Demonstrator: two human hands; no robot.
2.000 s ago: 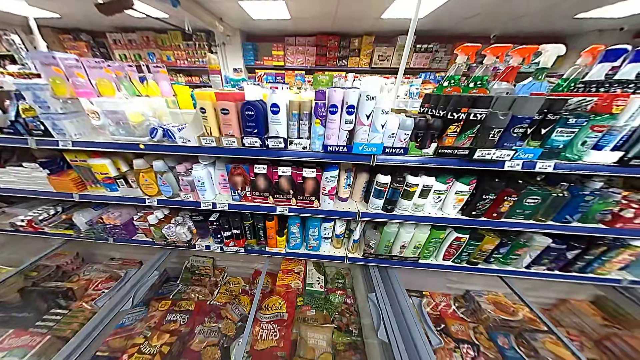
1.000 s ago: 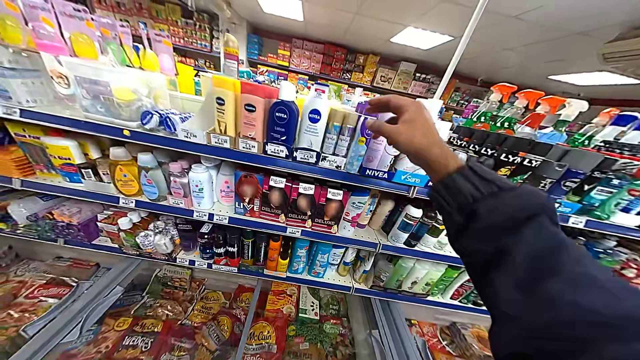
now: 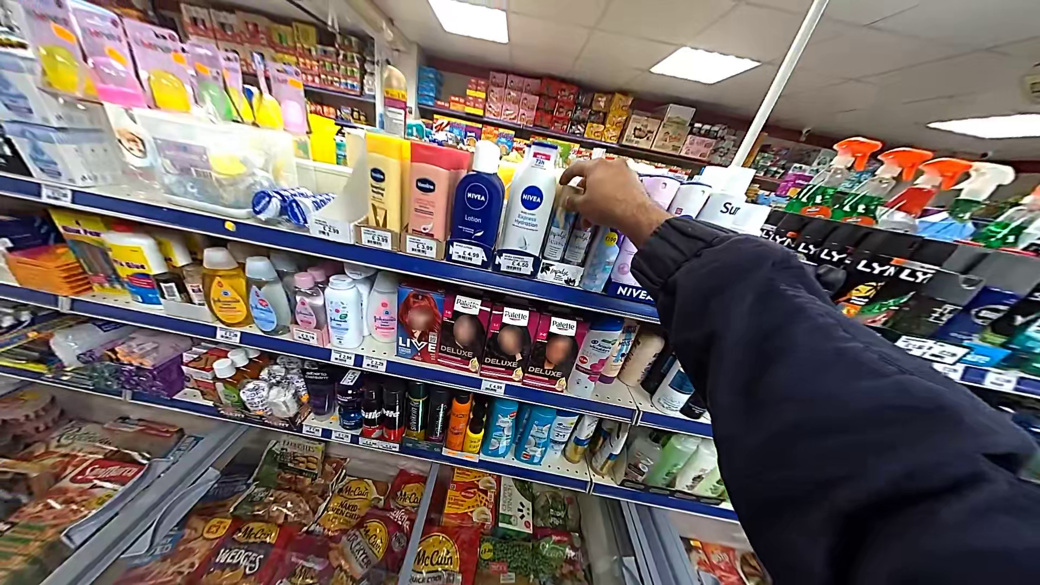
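Note:
My right hand (image 3: 609, 195), in a dark sleeve, reaches over the top shelf with its fingers bent down at the tops of slim spray cans (image 3: 561, 231). Whether the fingers grip one is hidden behind the hand. Directly left of the fingers stands a white Nivea lotion bottle (image 3: 530, 203), and beside it a dark blue Nivea lotion bottle (image 3: 477, 199). Pink (image 3: 433, 195) and yellow (image 3: 384, 183) Vaseline bottles follow further left. A light blue bottle (image 3: 601, 258) is below my wrist. My left hand is out of view.
The blue shelf edge (image 3: 406, 258) carries price labels. Hair-dye boxes (image 3: 512, 341) and baby toiletries (image 3: 345, 311) fill the shelf beneath. Trigger spray bottles (image 3: 886, 183) stand at the right. Freezers with bagged food (image 3: 357, 528) lie at the bottom, and a white pole (image 3: 780, 85) rises behind the top shelf.
My right hand came into view from the right and has moved left and down, from above the purple and white containers to the slim cans. The view has moved closer to the shelves.

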